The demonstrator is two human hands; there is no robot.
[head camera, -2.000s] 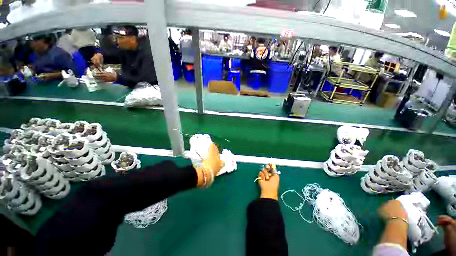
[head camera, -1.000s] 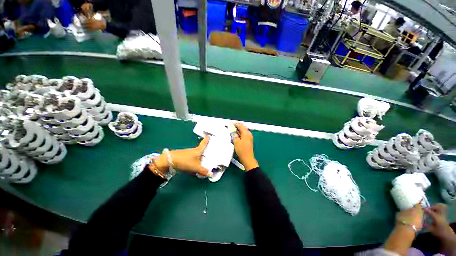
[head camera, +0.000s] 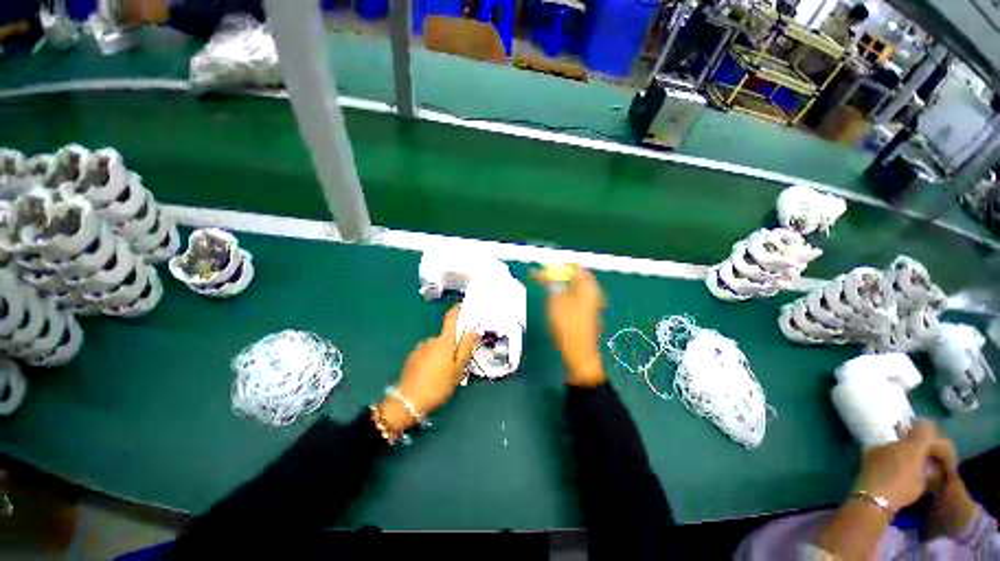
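A white camera body (head camera: 493, 307) with a bent bracket arm lies on the green bench in front of me. Its round open end with a dark centre faces me. My left hand (head camera: 435, 370) touches the left side of that open end, fingers on the housing. My right hand (head camera: 575, 318) is raised just right of the body, apart from it and blurred. A small yellow item (head camera: 559, 272) shows at its fingertips; its exact form is unclear.
Stacked head shells (head camera: 82, 247) stand at left, with a short separate stack (head camera: 213, 263) beside them. Sealing ring piles lie left (head camera: 286, 377) and right (head camera: 718, 384). More shell stacks (head camera: 839, 310) and a co-worker's hands (head camera: 905, 469) are at right. A grey post (head camera: 318, 126) stands by the belt.
My right hand has let go of the camera body and now holds a yellow item. The body now rests on the bench with its open end towards me. My view has shifted.
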